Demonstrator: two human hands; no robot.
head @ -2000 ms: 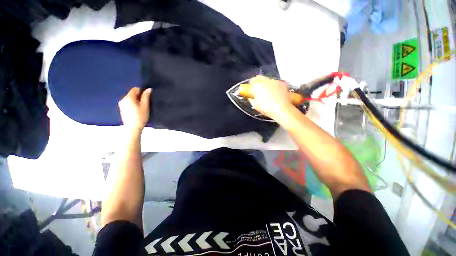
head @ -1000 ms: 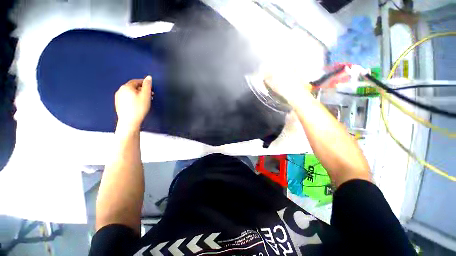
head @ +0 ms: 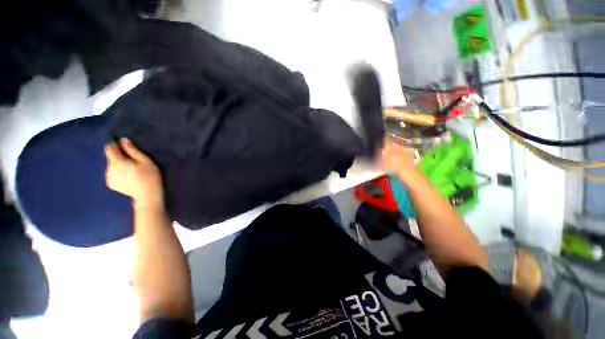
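Observation:
A black garment [head: 225, 132] lies rumpled over the navy padded board [head: 73, 182], whose rounded left end shows bare. My left hand [head: 136, 173] is shut on the garment's left edge, its thumb and fingers on the cloth. My right hand [head: 398, 159] is at the lower end of a blurred, long dark strip [head: 367, 106] beside the garment's right end. It appears to grip the strip; whether that is part of the garment is unclear. The steam iron [head: 411, 118], with its tan-orange handle, sits beyond my right hand, not held.
A white-covered table [head: 332, 40] lies under the board. Dark cloth [head: 46, 46] is heaped at the upper left. A black hose [head: 507, 122] runs from the iron's rear to the right. Green [head: 454, 169] and red [head: 377, 193] bags are below the table's right end.
My right hand has let go of the iron and moved nearer the table's front edge. The garment is now bunched instead of flat. The steam has cleared, and my left hand now grips cloth.

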